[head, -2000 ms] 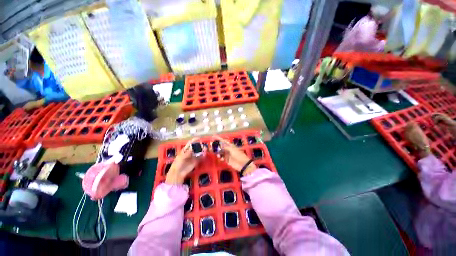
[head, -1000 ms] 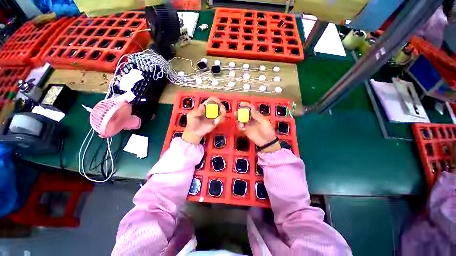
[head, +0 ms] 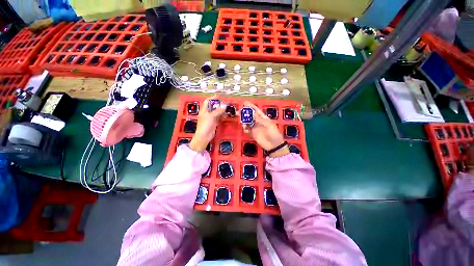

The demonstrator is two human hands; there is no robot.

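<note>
My left hand (head: 207,124) holds a smartwatch body (head: 214,105) with a lit, pale purple display, partly covered by my fingers. My right hand (head: 264,131) holds another smartwatch body (head: 247,115), its display lit purple-blue with small white marks. Both hands are over the upper part of the red turnover tray (head: 237,201). Its pockets hold dark watch bodies, one per pocket where I can see them. My hands and sleeves hide some pockets.
A pink fan (head: 110,125) with white cord and a paper slip (head: 140,154) lie left. Behind are white charging pucks (head: 252,79) on brown board, a black fan (head: 165,30) and a red tray (head: 262,54). A grey post (head: 358,85) stands right; a person's sleeve (head: 458,213) shows far right.
A second ago both displays were plain yellow; now they are lit purple. My right hand and its watch have shifted slightly left. Both hands still hold their watches.
</note>
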